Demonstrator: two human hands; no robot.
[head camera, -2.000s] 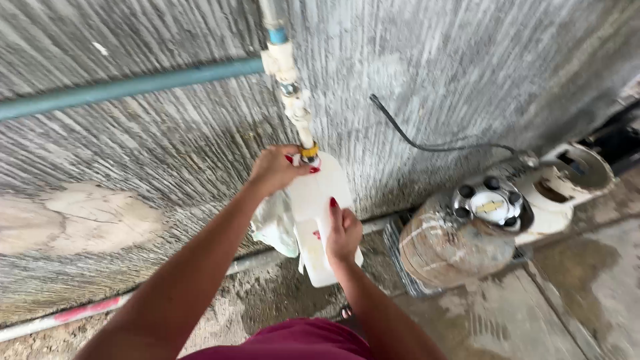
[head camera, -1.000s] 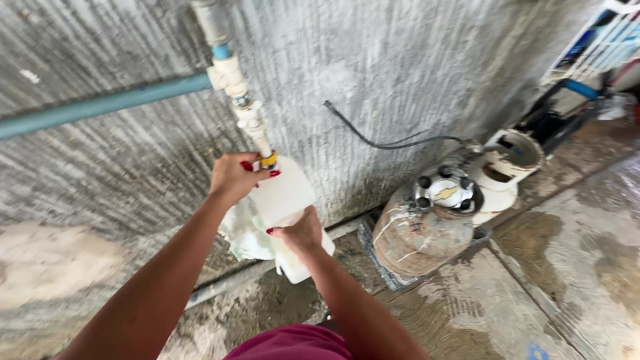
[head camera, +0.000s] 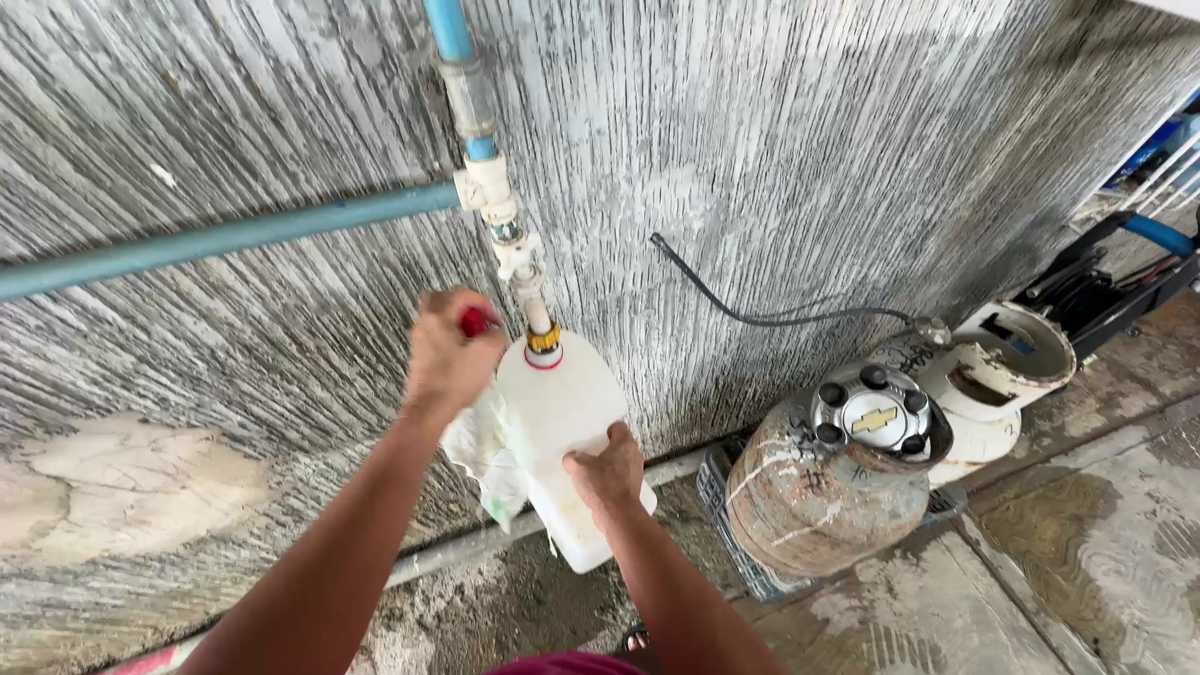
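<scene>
A translucent white plastic jug (head camera: 567, 403) is tilted under the end of a white pipe tap (head camera: 521, 267), its red-ringed mouth at the yellow threaded fitting (head camera: 543, 337). My right hand (head camera: 607, 473) grips the jug's lower middle by its handle side. To the left of the fitting, apart from it, is my left hand (head camera: 450, 356), blurred, with its fingers curled. Red shows at its fingertips; whether that is nail polish or a small red object cannot be told. A crumpled whitish plastic bag (head camera: 486, 455) hangs behind the jug's left side.
A blue pipe (head camera: 234, 228) runs along the grooved concrete wall. At right, a rusty gas cylinder (head camera: 825, 497) topped by a chrome wheel cap (head camera: 872, 418) stands on a plastic crate (head camera: 731, 525). Behind it are a white cylinder (head camera: 984, 422) and a black cable (head camera: 750, 319) from the wall.
My left hand has come off the yellow fitting and jug mouth, to their left. My right hand still holds the jug. The view has shifted.
</scene>
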